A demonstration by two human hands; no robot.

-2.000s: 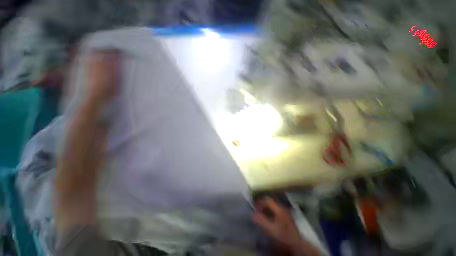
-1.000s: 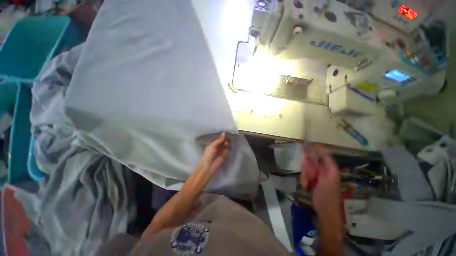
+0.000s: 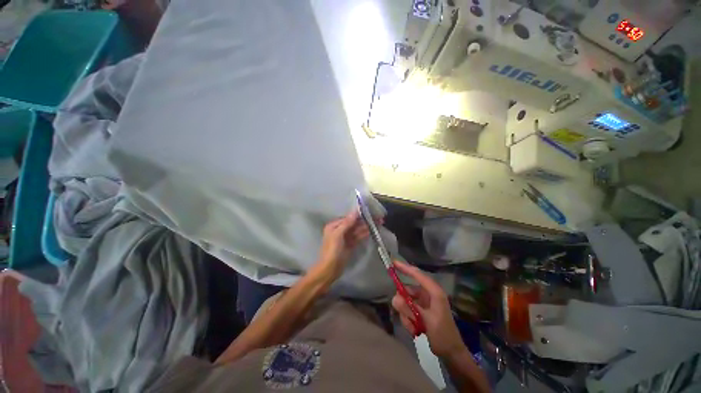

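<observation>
A large light-grey fabric panel (image 3: 246,107) lies over the left of the table and hangs over its front edge. My left hand (image 3: 342,239) grips the panel's edge near the table's front corner. My right hand (image 3: 428,304) holds the red-handled fabric scissors (image 3: 390,265), their blades pointing up and left. The blade tips are at the cloth's right edge, just beside my left fingers. Whether the blades are parted is hard to tell.
The white sewing machine (image 3: 530,77) stands at the upper right, its needle area lost in glare. Blue thread snips (image 3: 544,204) lie on the table (image 3: 461,184). Turquoise bins (image 3: 58,57) and a pink bin (image 3: 17,330) stand left. Grey cut pieces (image 3: 622,338) lie lower right.
My right hand has moved left and up with the scissors, bringing the blades to the cloth edge. My left hand earlier lay on the panel's upper left; now it holds the edge near the corner.
</observation>
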